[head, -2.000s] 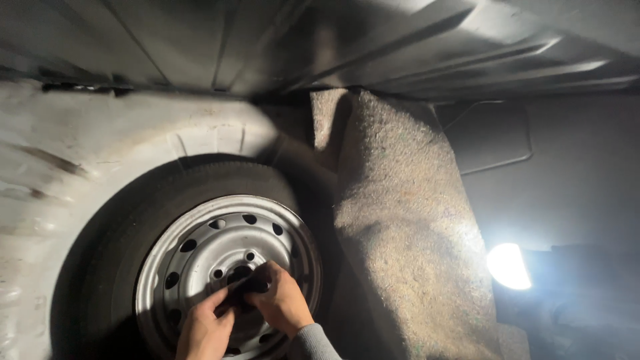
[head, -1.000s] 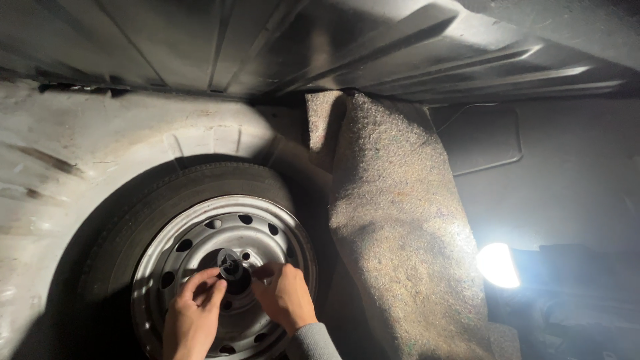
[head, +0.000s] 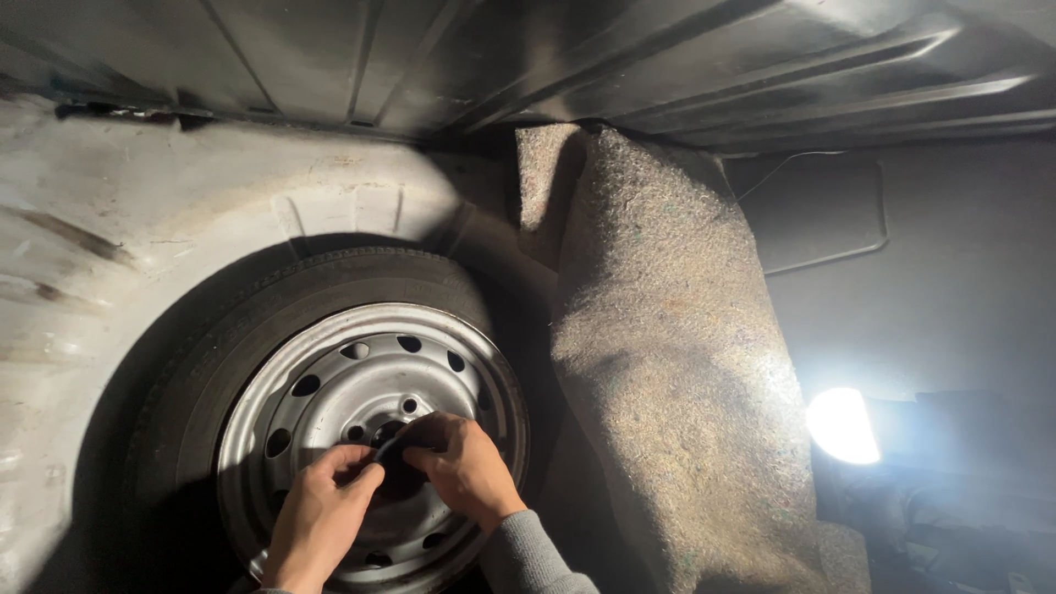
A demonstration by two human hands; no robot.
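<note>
A spare wheel lies in a round well, its black tire (head: 330, 280) around a silver steel rim (head: 330, 371) with round holes. Over the hub, my left hand (head: 326, 503) and my right hand (head: 462, 466) pinch a small dark part (head: 386, 450) between their fingertips. What that part is cannot be told, as the fingers and shadow cover most of it. Behind it, the center of the hub is mostly in shadow.
Folded grey felt matting (head: 676, 355) stands right of the wheel. A bright lamp (head: 843, 425) shines at the right. Pale, stained sheet metal (head: 206, 190) surrounds the wheel well at the left. A dark ribbed panel (head: 577, 58) spans the top.
My right hand has moved up and in toward the left fingertips since a second ago, when the two hands were apart on either side of a dark part at the hub.
</note>
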